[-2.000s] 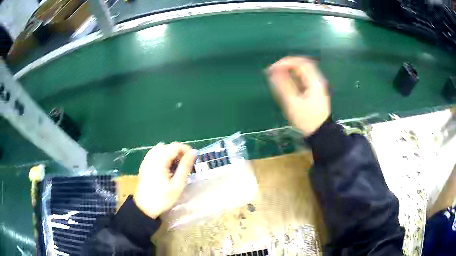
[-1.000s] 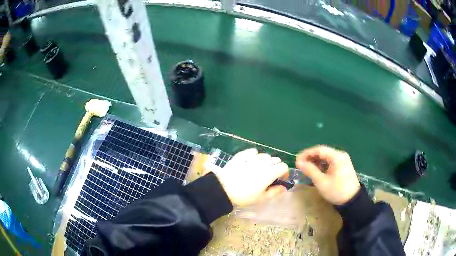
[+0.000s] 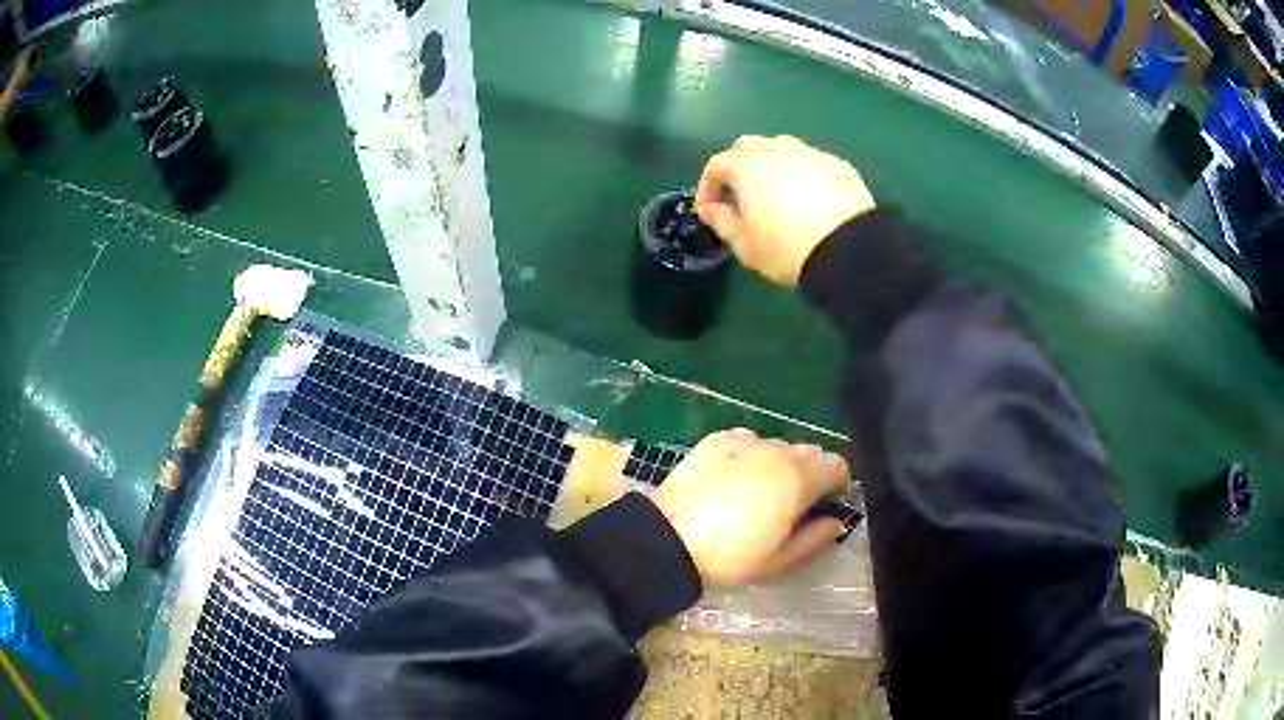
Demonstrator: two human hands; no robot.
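A black cylindrical housing (image 3: 679,288) stands upright on the green belt. My right hand (image 3: 789,204) is at the right rim of its open top, fingertips pinched together; whether a pad is between them cannot be seen. My left hand (image 3: 753,506) rests on the cardboard mat (image 3: 753,682), fingers on a part-used black pad sheet (image 3: 651,461), mostly hidden under the hand. Translucent liner (image 3: 789,612) lies below the hand. A large black pad sheet (image 3: 380,492) under glossy clear wrap lies to the left.
A pale upright (image 3: 423,169) stands at the belt edge. A hammer (image 3: 211,380) and small clear tool (image 3: 96,542) lie left. Other housings stand at the belt's far left (image 3: 186,158) and right (image 3: 1218,504). A white spotted sheet (image 3: 1218,654) lies right.
My right hand has moved up and left from beside my left hand to the housing. That housing has shifted right in view. My left hand remains at the part-used sheet.
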